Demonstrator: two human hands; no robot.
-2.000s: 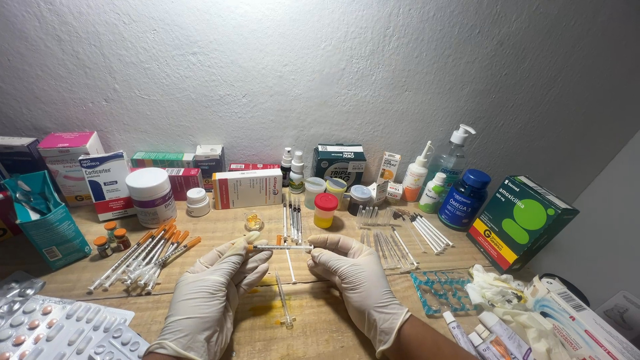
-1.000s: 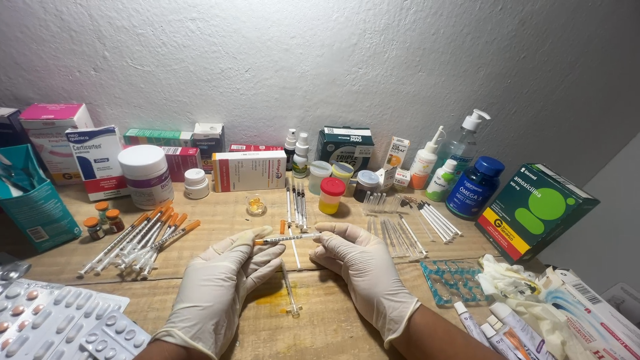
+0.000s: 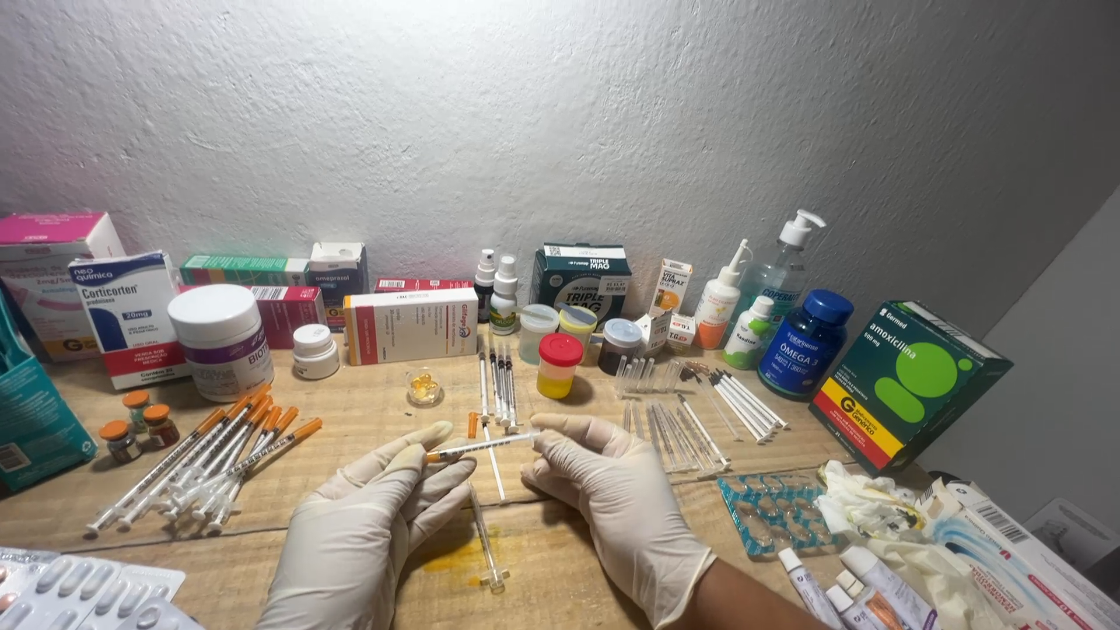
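Note:
Both my hands wear pale latex gloves. My left hand (image 3: 376, 516) grips the orange-capped end of a thin syringe (image 3: 486, 445), while my right hand (image 3: 612, 507) pinches its other end between thumb and fingers. The syringe lies nearly level between them. Below it, a clear syringe (image 3: 484, 534) rests on the wooden table over a yellow stain. A white plunger rod (image 3: 495, 468) lies just behind my fingers, near a loose orange cap (image 3: 472, 426). Farther back are several upright-pointing syringes (image 3: 501, 385), a small dish of yellow capsules (image 3: 424, 388) and a red-lidded cup of yellow liquid (image 3: 558, 366).
Orange-capped syringes (image 3: 210, 464) and small vials (image 3: 162, 426) lie at left, blister packs (image 3: 87, 586) at front left. Syringe barrels (image 3: 669, 433), a teal blister pack (image 3: 770, 516), crumpled gloves (image 3: 875, 516) and tubes (image 3: 884, 582) are at right. Medicine boxes and bottles line the wall.
The syringe has stayed between my two hands throughout, its right end now tilted slightly up. No other object has plainly moved.

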